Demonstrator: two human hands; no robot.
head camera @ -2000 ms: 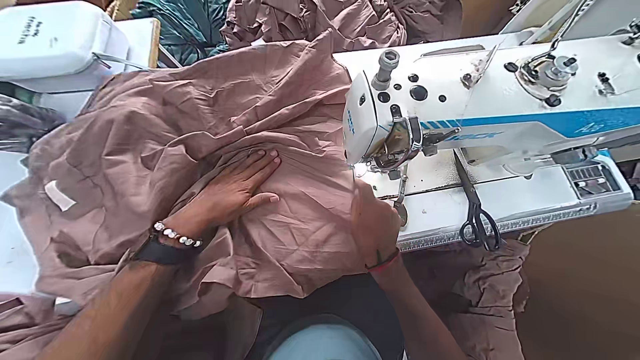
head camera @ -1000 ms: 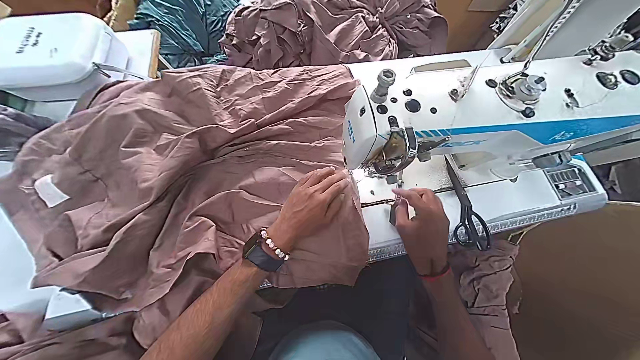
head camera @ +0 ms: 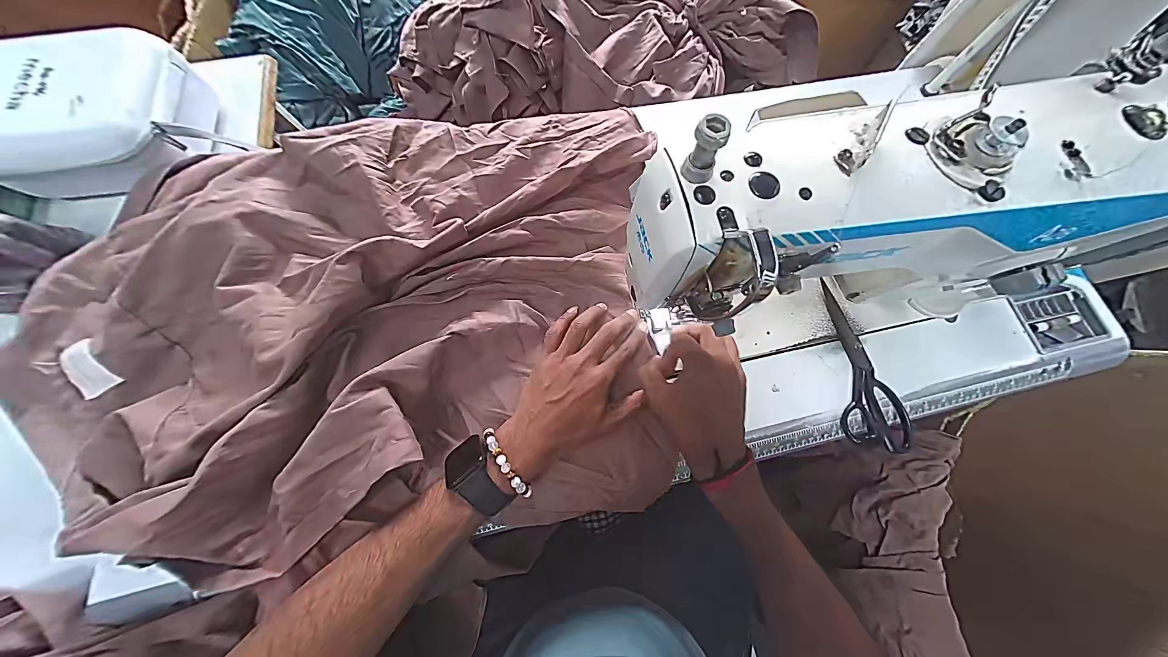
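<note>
A mauve-brown garment fabric (head camera: 365,301) lies in folds across the bed of a white Jack sewing machine (head camera: 876,219), its right edge at the needle area. My left hand (head camera: 579,392) rests palm down on the cloth, fingers spread, just left of the presser foot (head camera: 662,321). Close beside it, my right hand (head camera: 703,397) is at the fabric's edge, fingers curled in front of the foot; whether they pinch the cloth is hidden. A small white label (head camera: 89,369) shows on the fabric at the left.
Black-handled scissors (head camera: 867,392) lie on the machine bed right of my right hand. Behind the machine are bunched mauve fabric (head camera: 602,55) and dark green fabric (head camera: 315,55). A white machine head or case (head camera: 82,100) stands at the upper left. More mauve cloth (head camera: 899,538) hangs below the bed.
My left hand has moved right across the cloth to beside the presser foot. My right hand, right of the foot a second ago, is now in front of it, close to my left hand.
</note>
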